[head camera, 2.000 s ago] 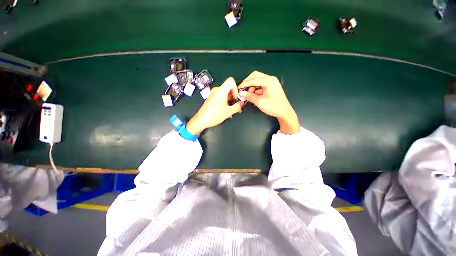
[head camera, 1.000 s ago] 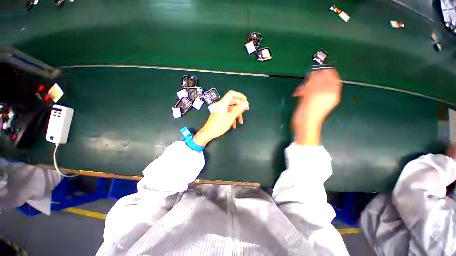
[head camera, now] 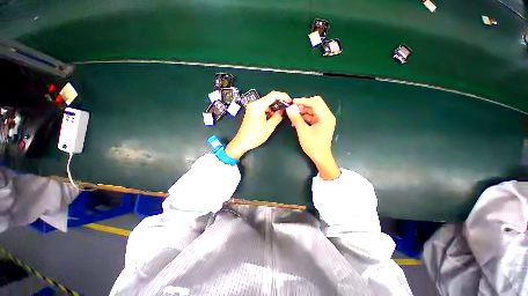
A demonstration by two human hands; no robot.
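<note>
A small black electronic unit [head camera: 279, 106] is held between both hands above the green bench. My left hand [head camera: 258, 122] grips its left side, with a blue strap on the wrist. My right hand [head camera: 313, 124] has thumb and fingers closed at its right side, on a small white tab [head camera: 293, 108]. The fingers hide much of the unit. A pile of black square units [head camera: 230, 96] with white tabs lies on the bench just left of my left hand.
On the green conveyor belt [head camera: 173, 34] lie two units together [head camera: 332, 47], a single unit [head camera: 402, 54] and small white pieces [head camera: 489, 21]. A white box [head camera: 73, 130] with a cord is at left. Neighbouring workers' sleeves [head camera: 501, 231] show at both sides.
My right hand has come back from the belt's edge to meet my left hand at the unit. The items on the belt have shifted right in view.
</note>
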